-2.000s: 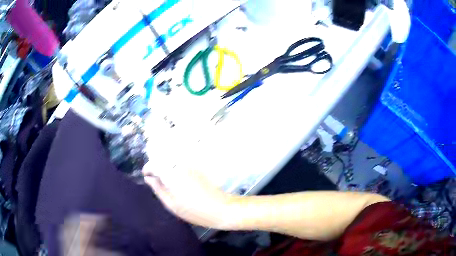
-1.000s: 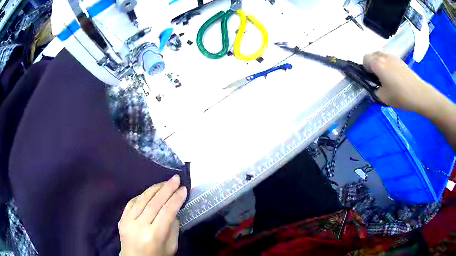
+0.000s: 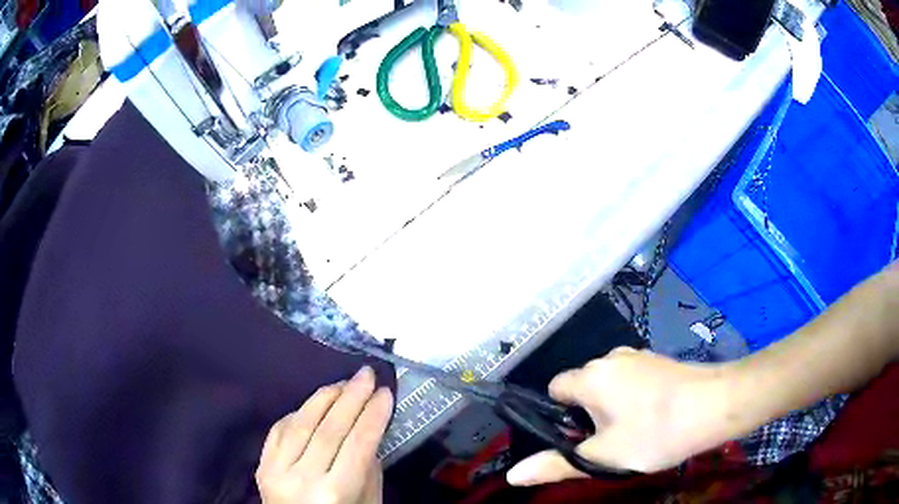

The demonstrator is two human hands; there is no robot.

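Note:
Dark purple cloth (image 3: 128, 295) lies over the left of the white table and hangs past its front edge, with plaid fabric (image 3: 264, 246) showing along its curved edge. My left hand (image 3: 330, 438) lies flat on the cloth near its corner, fingers pressing it down. My right hand (image 3: 641, 413) holds the black shears (image 3: 503, 396) by the handles. Their blades point left and reach the cloth's edge just above my left fingertips. Whether the blades are fully closed is hard to tell. The plaid runs up to the needle area (image 3: 237, 148) of the sewing machine.
Green-and-yellow-handled scissors (image 3: 483, 74) and blue-handled snips (image 3: 527, 138) lie on the white table (image 3: 473, 246), with dark scraps around. A ruler strip (image 3: 532, 330) runs along the front edge. A black object (image 3: 734, 22) sits at the back right. A blue bin (image 3: 828, 187) stands at the right.
My right hand has brought the shears from the table's right side down and left to the cloth's edge. My left hand has shifted slightly right and down with the cloth corner.

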